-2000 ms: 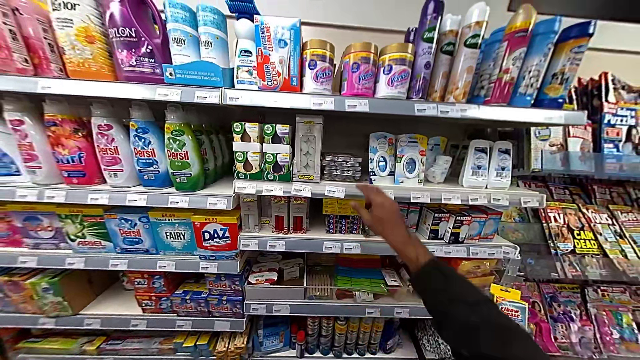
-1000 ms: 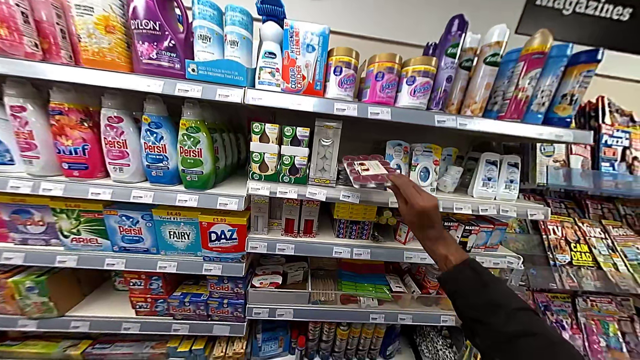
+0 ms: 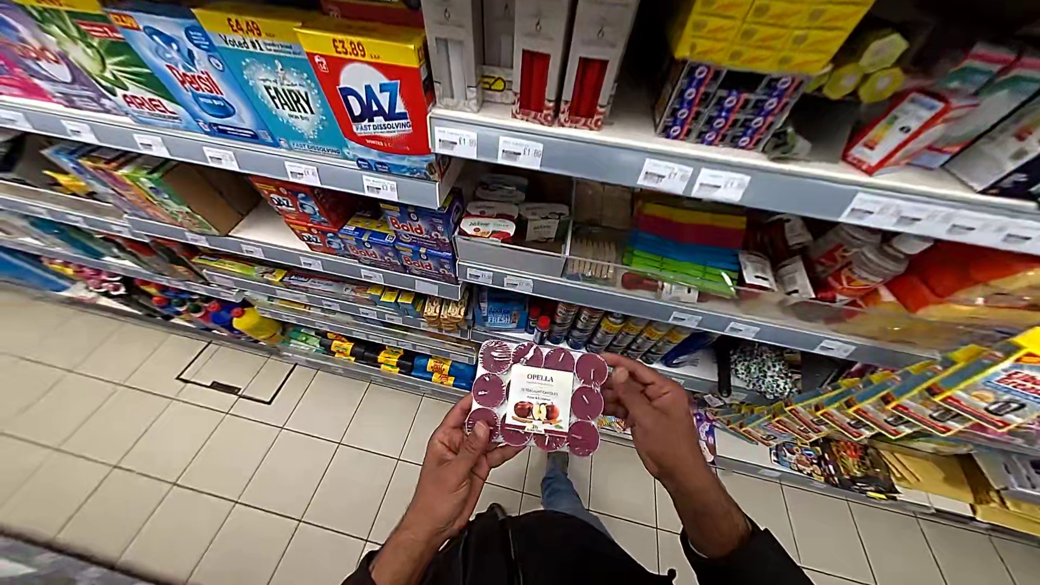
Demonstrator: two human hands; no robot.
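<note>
A flat pack of dark pink tealight candles (image 3: 539, 396), with a white label picturing apples, is held level between my two hands, in front of the shelves. My left hand (image 3: 455, 455) grips its lower left corner, the thumb on top of a candle. On the upper right corner are the fingers of my right hand (image 3: 654, 414). The pack's label faces up toward me. Beyond it, on a low shelf, stand several spray cans (image 3: 605, 329).
Shelves of laundry boxes, such as a red Daz box (image 3: 370, 97), run along the left. Boxed candles (image 3: 561, 65) and coloured cloths (image 3: 686, 244) fill the middle. Magazines (image 3: 991, 386) jut out at the right. Tiled floor (image 3: 244, 463) lies below.
The view has tilted far down. My right hand reached to the shelf, took hold of the tealight pack and brought it down before me. My left hand has come into view, holding it too.
</note>
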